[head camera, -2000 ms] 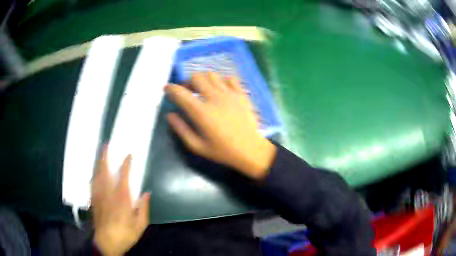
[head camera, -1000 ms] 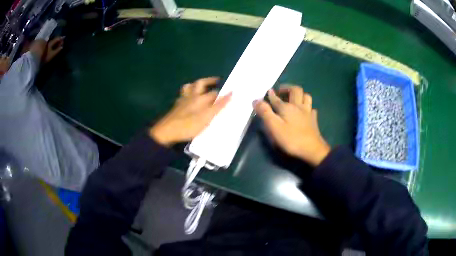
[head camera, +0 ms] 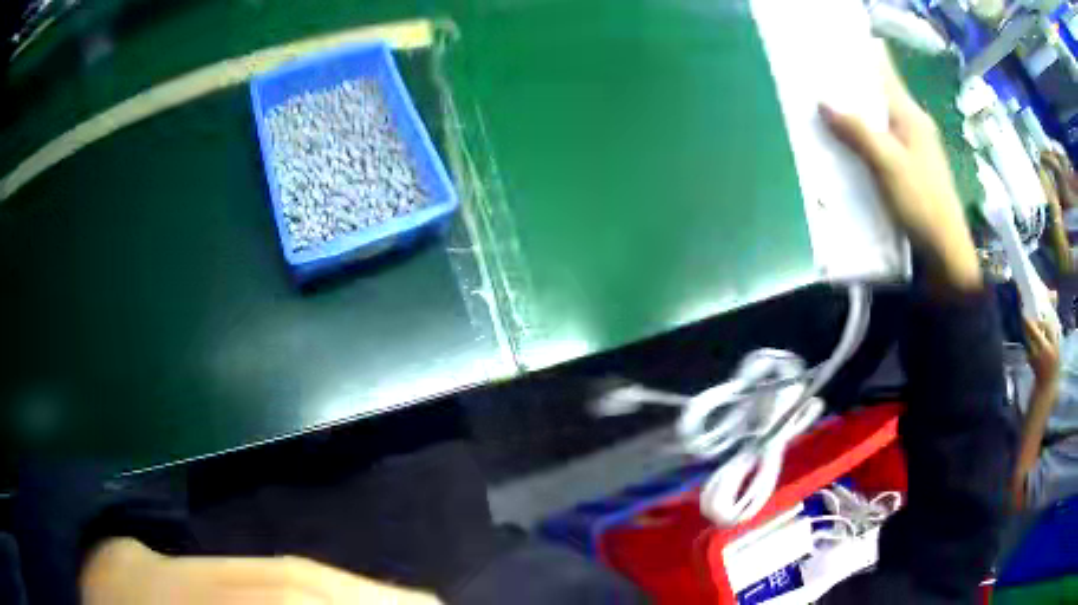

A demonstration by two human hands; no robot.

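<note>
A white power strip (head camera: pixel 822 154) is at the upper right over the green belt, cut off by the top edge. My right hand (head camera: pixel 916 177) grips its right side, thumb on the white face. A bundled white cord (head camera: pixel 757 414) hangs from its near end past the bench edge, with a blurred plug at the left. The blue tray (head camera: pixel 370 246) of grey pellets (head camera: pixel 343 160) sits at the upper left, away from both hands. My left hand (head camera: pixel 225 581) is blurred and cut off at the bottom left; its fingers cannot be made out.
A red crate (head camera: pixel 662 555) with white corded goods stands below the bench edge, beside a blue crate. A pale yellowish strip (head camera: pixel 213 85) runs along the dark green bench (head camera: pixel 142 319). Other white strips and another person's hand (head camera: pixel 1043 349) show at the far right.
The view has swung right. My right hand has carried the power strip from the bench to the belt on the right. My left hand has let go and dropped to the bottom left.
</note>
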